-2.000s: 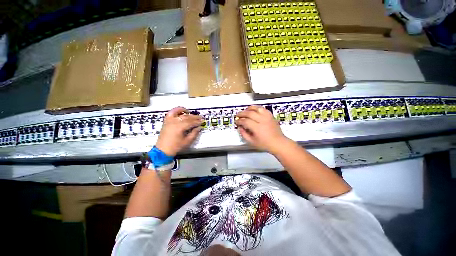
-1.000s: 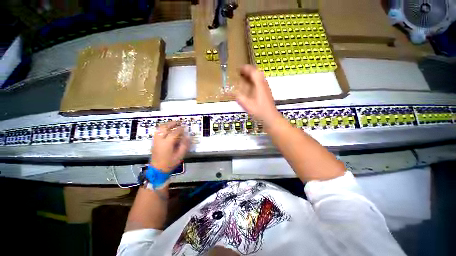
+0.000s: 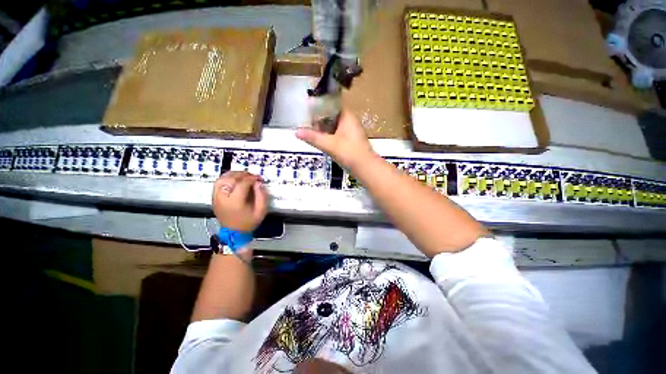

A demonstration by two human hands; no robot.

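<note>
My right hand (image 3: 343,139) is closed around the pale body of the glue dispenser (image 3: 326,108), above the rear edge of the conveyor rail. Its dark top points up, and the nozzle is hidden or blurred. My left hand (image 3: 239,201) is curled over the rail's front edge, and its palm is hidden. Below my hands, a circuit board panel (image 3: 285,168) shows no yellow blocks. The panel to its right (image 3: 427,175) has yellow blocks and is partly hidden by my right forearm.
The conveyor rail (image 3: 409,212) crosses the whole view with more panels. A component tray (image 3: 478,128) with rows of yellow blocks stands behind it at right. A closed carton (image 3: 190,80) lies at left, a cardboard pad (image 3: 383,80) beside the tray. A fan (image 3: 646,36) is at far right.
My right hand has left the panel and taken hold of the dispenser, which has come down towards the rail. My left hand has moved off the yellow-block panel to the rail's front edge.
</note>
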